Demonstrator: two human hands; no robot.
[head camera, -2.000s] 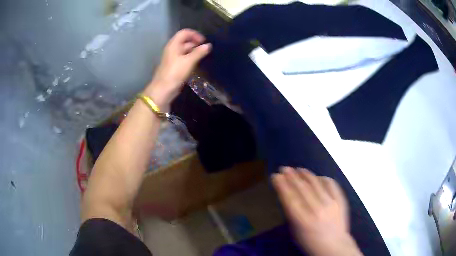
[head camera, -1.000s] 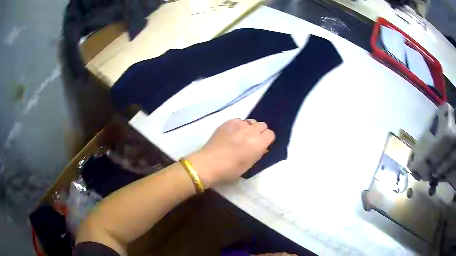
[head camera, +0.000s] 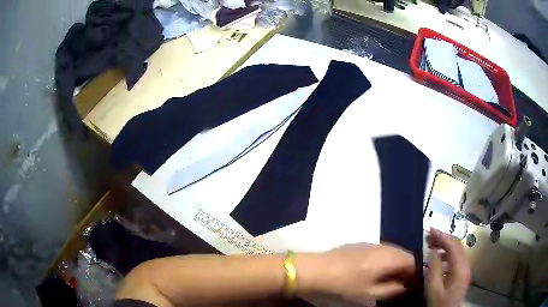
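Observation:
A dark navy collar piece (head camera: 401, 186) lies on the white table just left of the needle plate (head camera: 447, 207). My left hand (head camera: 375, 270) grips its lower part near the bottom of the view. My right hand (head camera: 447, 267) is at its right edge, fingers bent and slightly blurred; whether it holds the fabric cannot be told. Another dark collar piece (head camera: 288, 159) lies flat in the middle of the table. A longer dark piece (head camera: 210, 114) lies at the left. Pale collar stands (head camera: 231, 147) lie between these two.
The white sewing machine head (head camera: 502, 180) stands at the right. A red basket (head camera: 462, 90) with pale pieces is behind. A tan board (head camera: 174, 66) at the left carries dark cloth, scraps and plastic bags. A box with dark pieces and plastic is below the table's left edge.
My left hand has moved right from the middle collar piece and now grips another dark piece beside the machine. My right hand has come into view there. The view has shifted.

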